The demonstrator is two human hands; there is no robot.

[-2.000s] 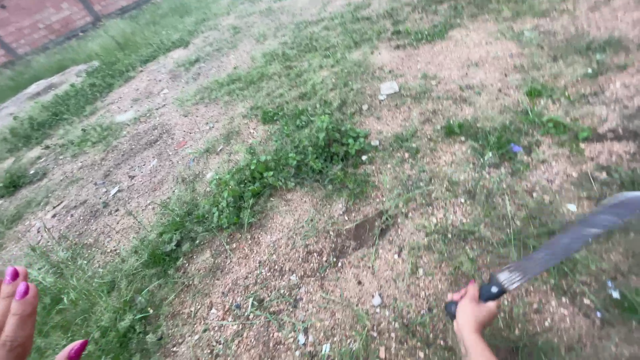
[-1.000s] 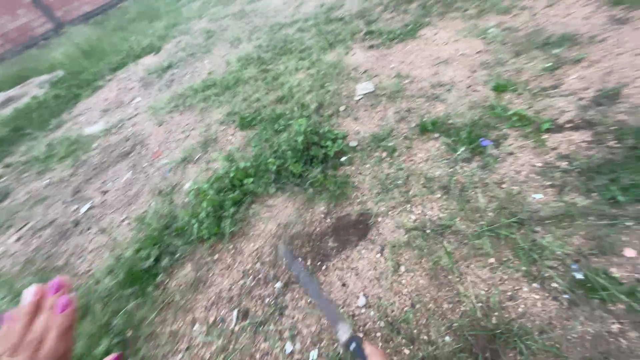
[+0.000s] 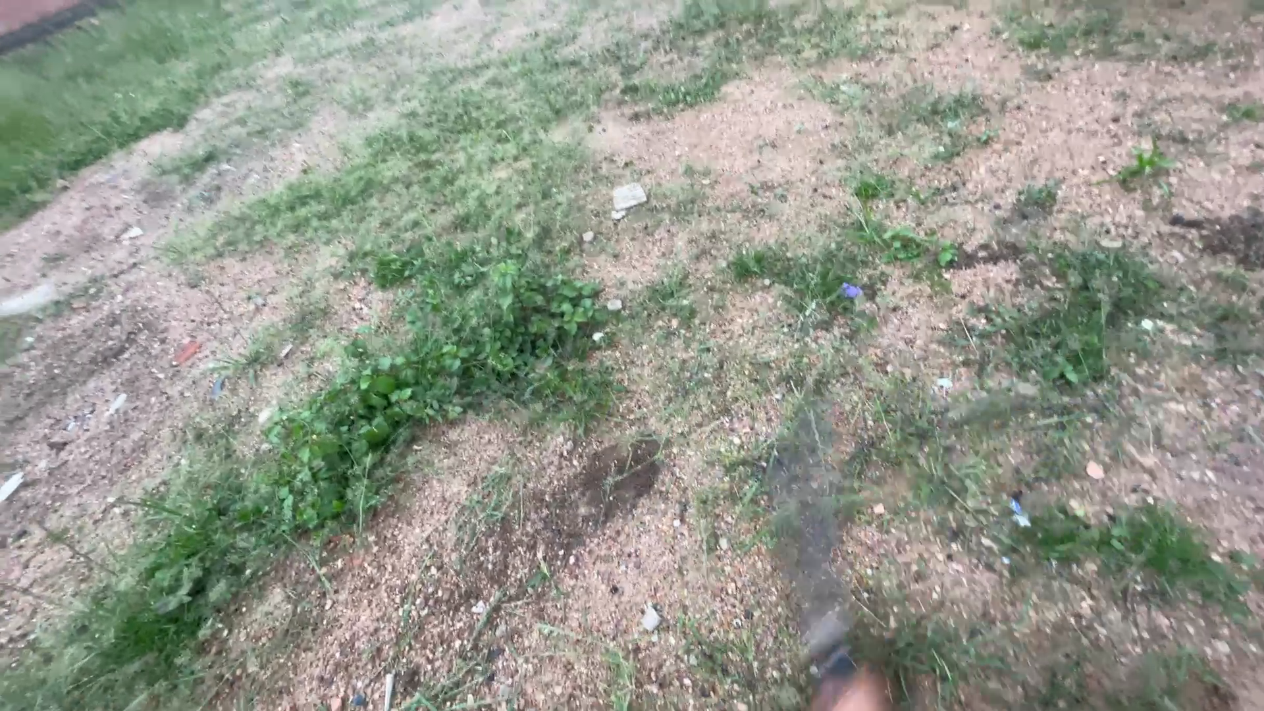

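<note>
At the bottom edge, right of centre, my right hand point(image 3: 854, 689) shows as a blurred bit of fingers closed on the dark handle of a machete. The machete's blade point(image 3: 808, 513), smeared by motion, points up and away over gravelly soil and sparse grass. Left of the blade lies a dark patch of disturbed soil point(image 3: 617, 476). Leafy green weeds point(image 3: 434, 365) grow beyond and to the left of that patch. My left hand is out of the frame.
A pale flat stone point(image 3: 628, 197) lies farther off. Small stones and litter scraps dot the ground, with a reddish fragment point(image 3: 187, 352) at left. Grass tufts point(image 3: 1086, 306) stand at right. Part of a wall point(image 3: 35, 18) shows at top left.
My left hand, at the lower left in both earlier frames, has left the view. The machete blade, near the dark soil patch a second ago, is now farther right of it.
</note>
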